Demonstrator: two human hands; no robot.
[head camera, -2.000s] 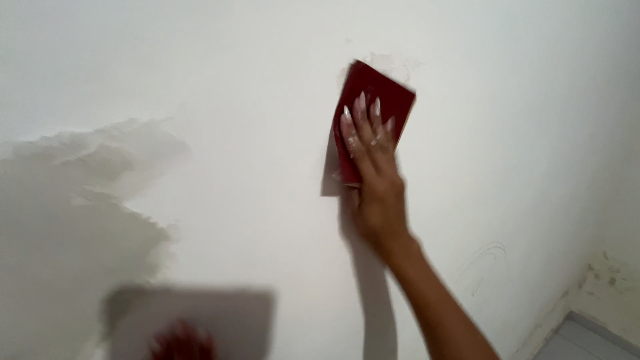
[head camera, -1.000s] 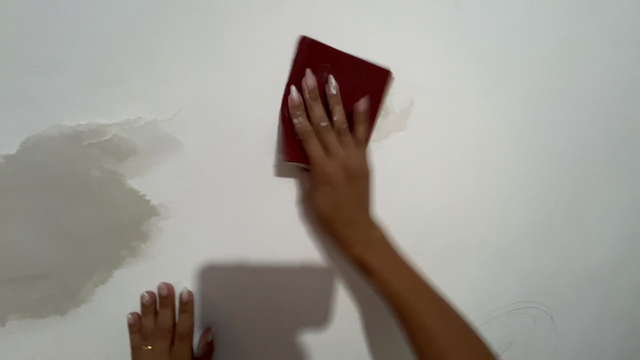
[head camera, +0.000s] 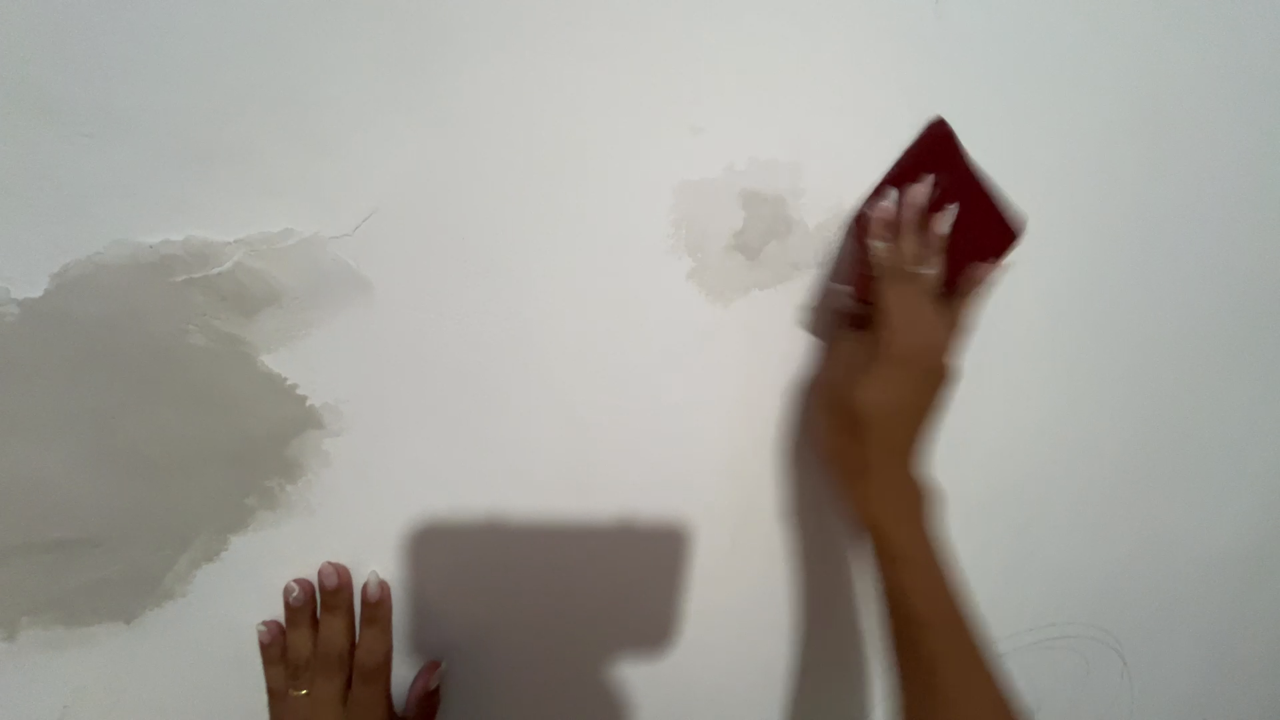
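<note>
My right hand presses a dark red sheet, apparently sandpaper, flat on the white wall, right of centre. The sheet is tilted, one corner upward, with my fingers spread over it; hand and sheet are slightly blurred. Just left of them shows a small pale grey patch with an uneven edge. At the lower left my left hand rests against the wall, fingers up and a little apart, a gold ring on one finger. It holds nothing; the wrist is out of view.
A large grey patch with ragged, peeling edges covers the wall's left side, and a thin crack runs from its top right. Shadows fall on the lower wall. Faint curved pencil-like lines mark the lower right.
My right hand has moved right with the red sheet, uncovering the small grey patch. The left hand, blurred two seconds ago, now shows flat against the wall.
</note>
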